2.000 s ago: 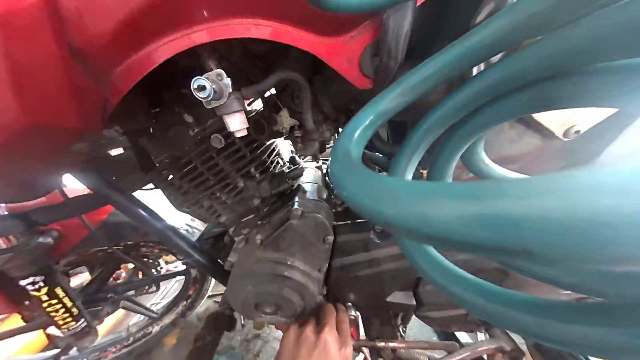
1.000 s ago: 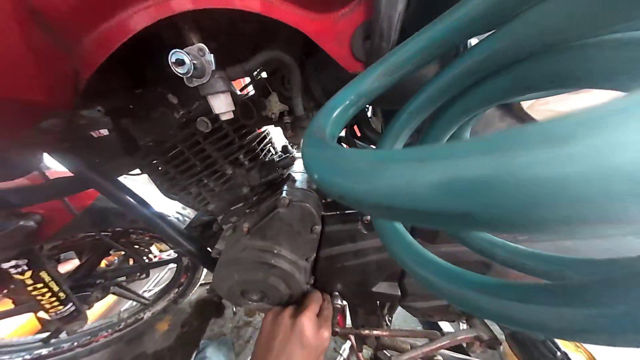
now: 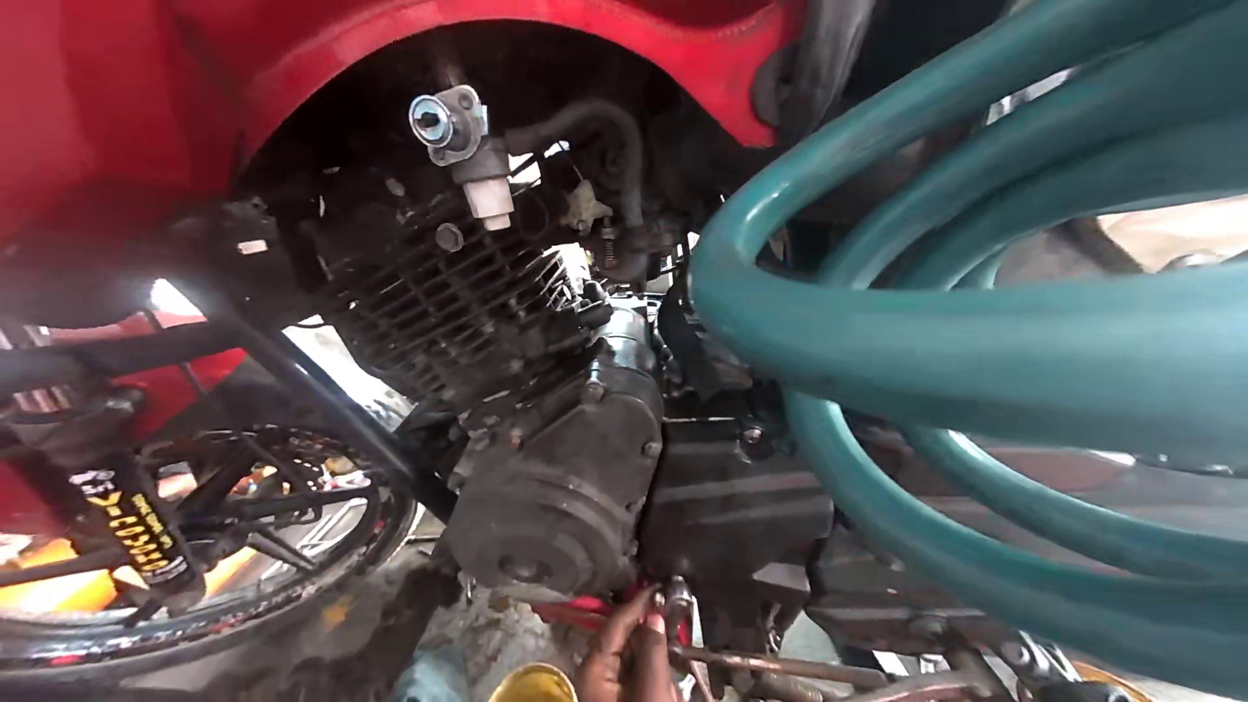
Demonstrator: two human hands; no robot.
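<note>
One bare hand [image 3: 632, 655] reaches up from the bottom edge, its fingertips at the lower rear corner of the motorcycle's dark engine side cover [image 3: 546, 497]. Its thumb and forefinger are close together beside a shiny metal part [image 3: 680, 597]; whether they pinch a small piece is not clear. It looks like my left hand, though the side is hard to settle. The other hand is out of view. Above the cover sit the finned cylinder [image 3: 458, 312] and a metal fuel tap [image 3: 453, 127] with a whitish bowl.
Coiled teal tubing [image 3: 926, 341] fills the right side, close to the camera. Red bodywork [image 3: 322, 58] arches overhead. The front wheel [image 3: 380, 546] stands at lower left, near a dark frame tube [image 3: 331, 390]. A yellowish round container [image 3: 534, 684] and the foot lever [image 3: 780, 665] flank the hand.
The fingers have shifted from the lower edge of the engine cover to beside the shiny metal part, with thumb and forefinger now pointing upward. The view has moved slightly.
</note>
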